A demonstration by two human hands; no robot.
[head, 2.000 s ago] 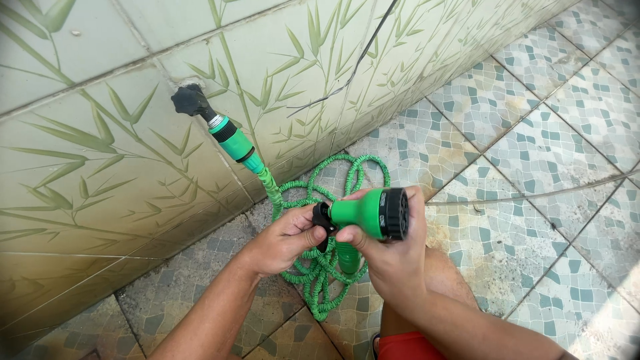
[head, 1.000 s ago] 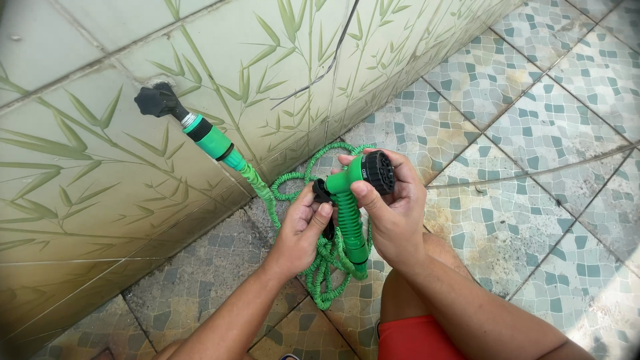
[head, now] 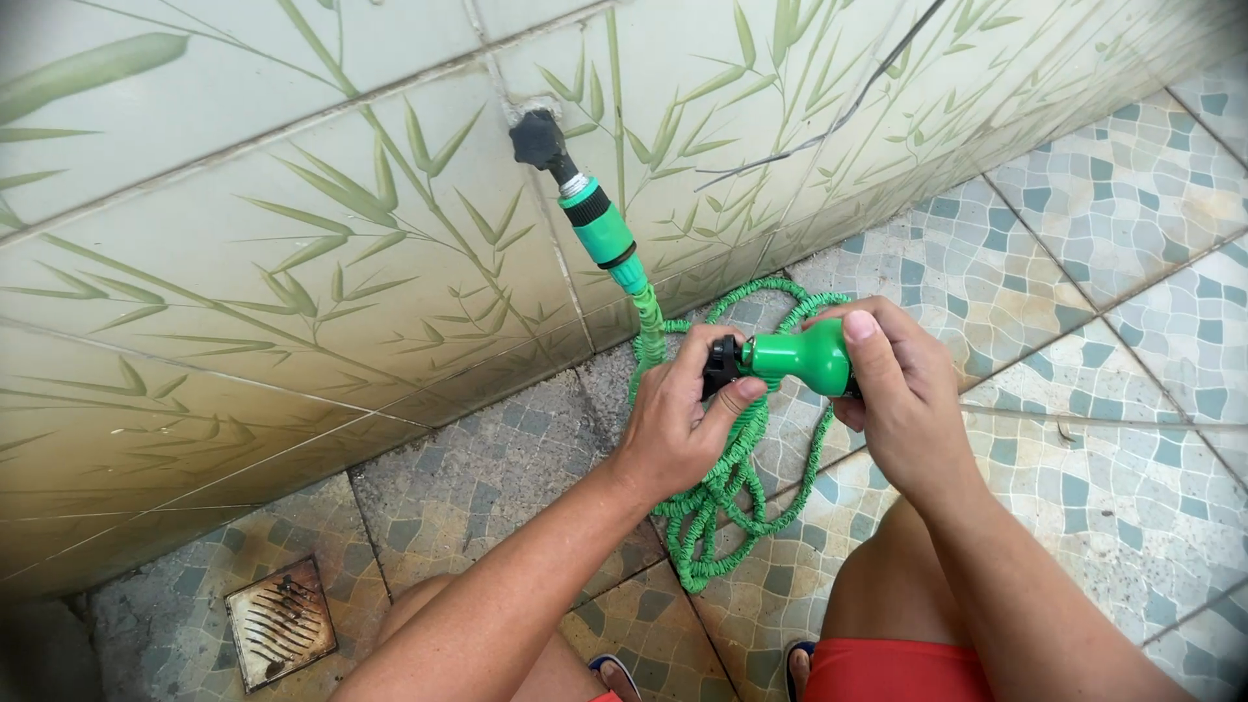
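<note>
Both hands hold a green and black hose spray nozzle (head: 801,359) above the floor. My left hand (head: 687,419) grips the black part at its rear, thumb and fingers around it. Around the green head, near its black front, my right hand (head: 902,395) is closed. The nozzle's handle is mostly hidden. A green expandable hose (head: 704,546) lies in loose coils beneath the hands. One end of it runs up to a green hose connector (head: 603,232), which is fitted to a black tap (head: 541,143) on the wall.
The tiled wall (head: 244,322) with a bamboo pattern rises at the left and top. A dark wire (head: 848,109) hangs against it. A rusty metal floor drain (head: 282,624) sits in the mosaic-patterned floor (head: 1063,351) at lower left. My sandalled feet and knees are below.
My hands still grip the nozzle, but it has turned: its round black face, visible earlier, now points away from view. The view has shifted, bringing the floor drain in.
</note>
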